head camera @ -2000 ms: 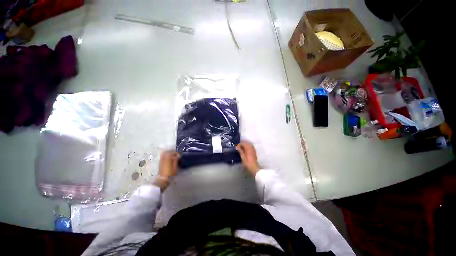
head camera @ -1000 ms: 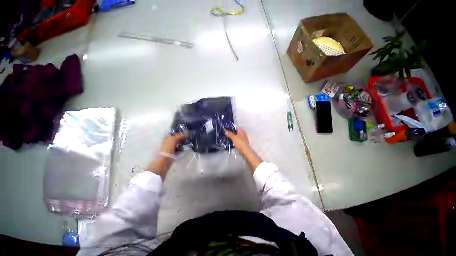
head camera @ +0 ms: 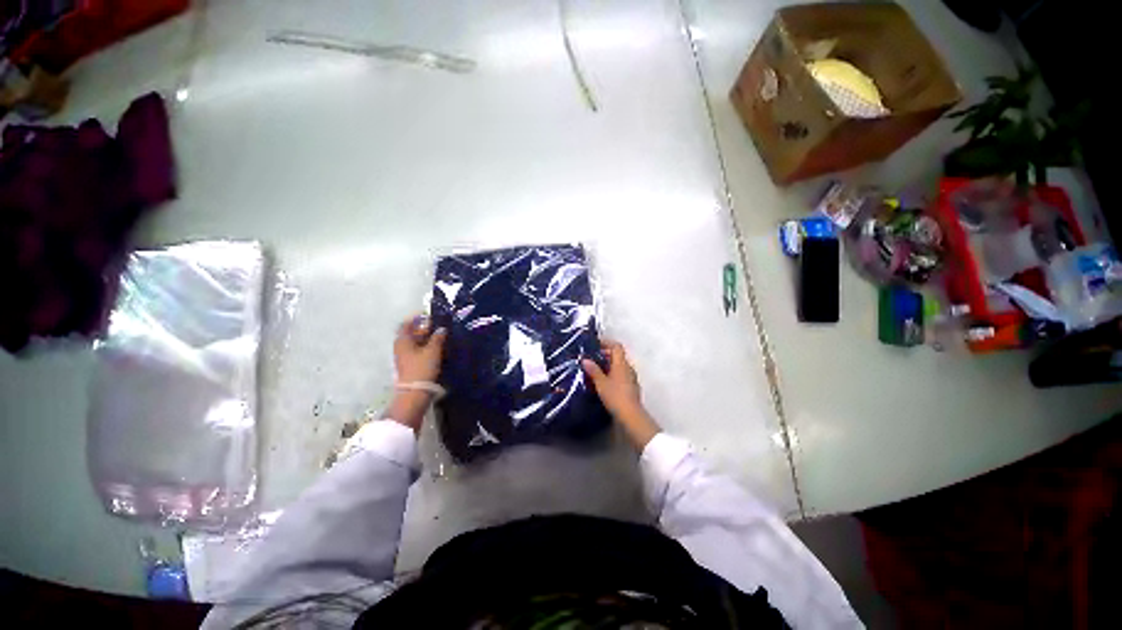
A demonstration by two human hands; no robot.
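Note:
The folded dark navy trousers in a clear, shiny polybag (head camera: 511,351) lie on the white table in front of me, with a small white hang tag (head camera: 530,357) showing through the plastic. My left hand (head camera: 420,357) holds the left edge of the bag. My right hand (head camera: 615,379) holds its right edge. The fingers' undersides are hidden. The bag now fits close around the cloth on all visible sides.
A stack of polybags (head camera: 185,382) lies at left, below maroon garments (head camera: 74,222). A ruler (head camera: 369,51) lies at the back. At right are green snips (head camera: 730,288), a smartphone (head camera: 819,279), a cardboard box (head camera: 800,123) and a red tray (head camera: 966,265).
The bagged trousers have gone from partly unfolded plastic at the top to a compact rectangle. The bundle was blurred in motion a second ago and now lies flat, with my hands at its sides.

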